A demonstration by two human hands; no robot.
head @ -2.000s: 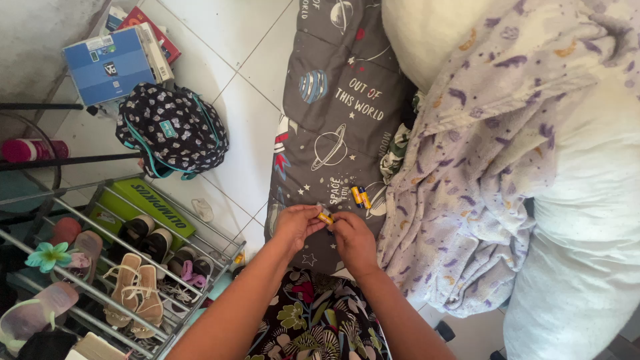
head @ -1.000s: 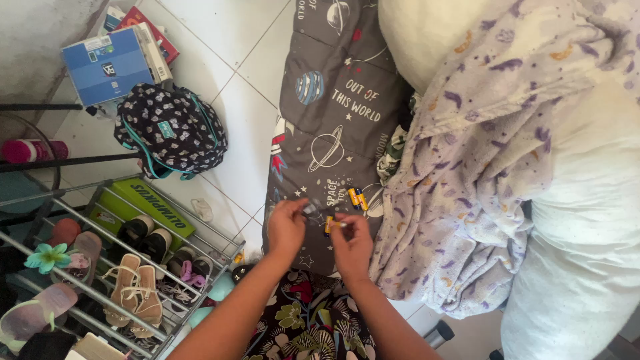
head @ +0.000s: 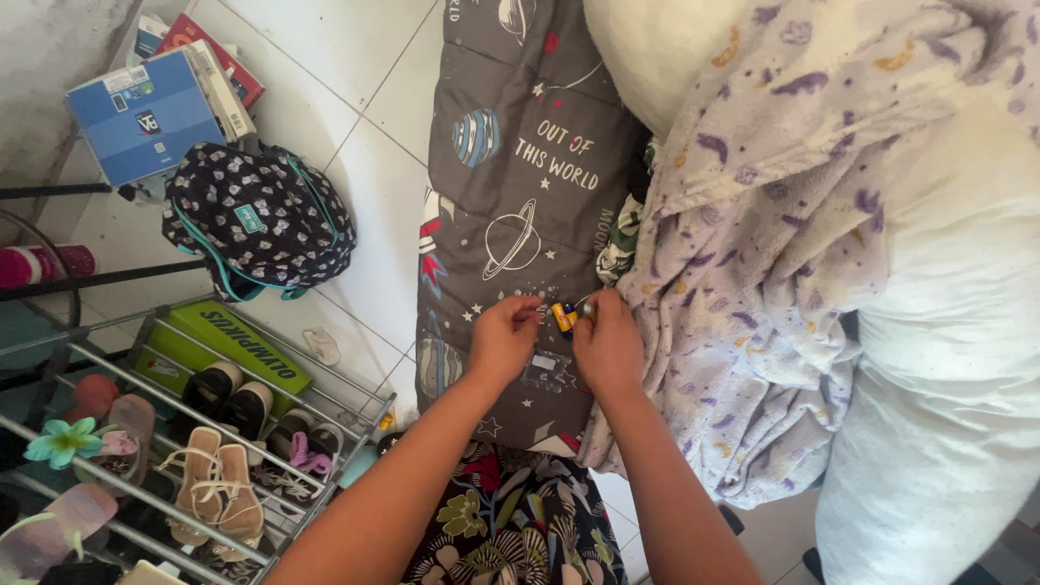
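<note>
Yellow and dark-blue batteries (head: 564,319) lie close together on a grey space-print quilt (head: 504,171), between my two hands. My left hand (head: 505,337) hovers over the quilt to their left, fingers bent, with no object visible in it. Right beside the batteries is my right hand (head: 605,341), its thumb and index finger around something small that I cannot make out, perhaps the end of a battery. A clear plastic wrapper (head: 547,370) lies flat on the quilt between my wrists.
A lilac patterned blanket (head: 756,268) and white pillows (head: 942,390) lie on the right. At left are a metal shoe rack (head: 341,455) with sandals and shoes, a green shoebox (head: 231,349), a black patterned backpack (head: 260,219) and a blue box (head: 146,114) on the tiled floor.
The battery that was between my hands two seconds ago is no longer seen there. My right hand has moved up and right to beside the batteries; the clear wrapper now lies on the quilt.
</note>
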